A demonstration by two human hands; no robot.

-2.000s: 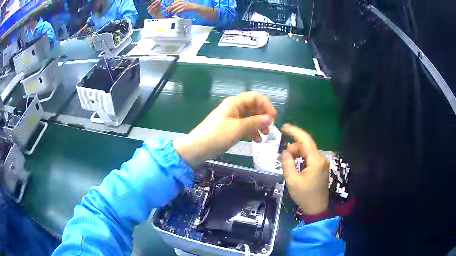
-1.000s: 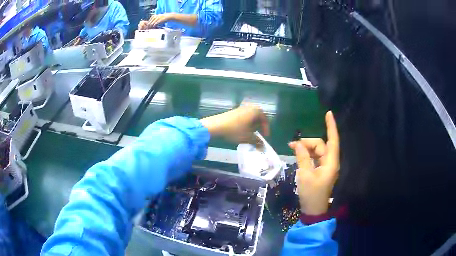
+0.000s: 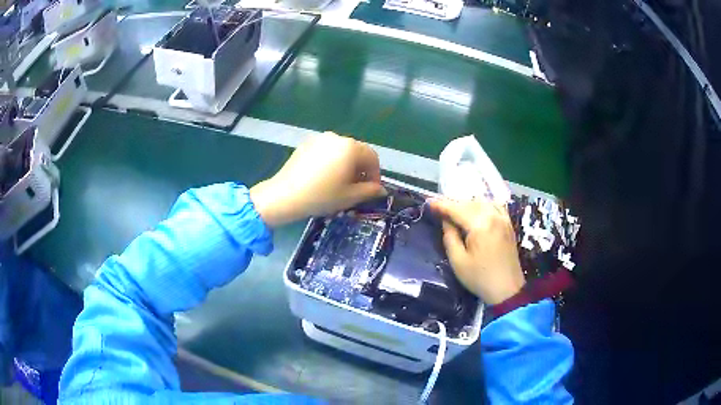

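Observation:
The white housing (image 3: 360,327) lies open side up in front of me. A circuit board (image 3: 341,255) is on its left side and a black inner module (image 3: 419,257) beside it. Thin wires (image 3: 399,207) run along the far inner edge. My left hand (image 3: 328,178) is over the far left edge, fingertips bent down at the wires; what they hold is hidden. My right hand (image 3: 481,247) reaches over the right side, its fingertips near the wires; I cannot tell if it holds anything. A white cable (image 3: 435,364) hangs over the near edge.
A crumpled white bag (image 3: 472,170) stands behind the housing. Small white pieces (image 3: 547,229) lie on black at the right. Another open white unit (image 3: 207,71) sits at the upper left, with several more at the far left. Black sheeting (image 3: 648,198) hangs at the right.
My left hand has moved from the white bag to the housing's far edge. My right hand has come down onto the housing. The view has tilted down, so the people are out of view.

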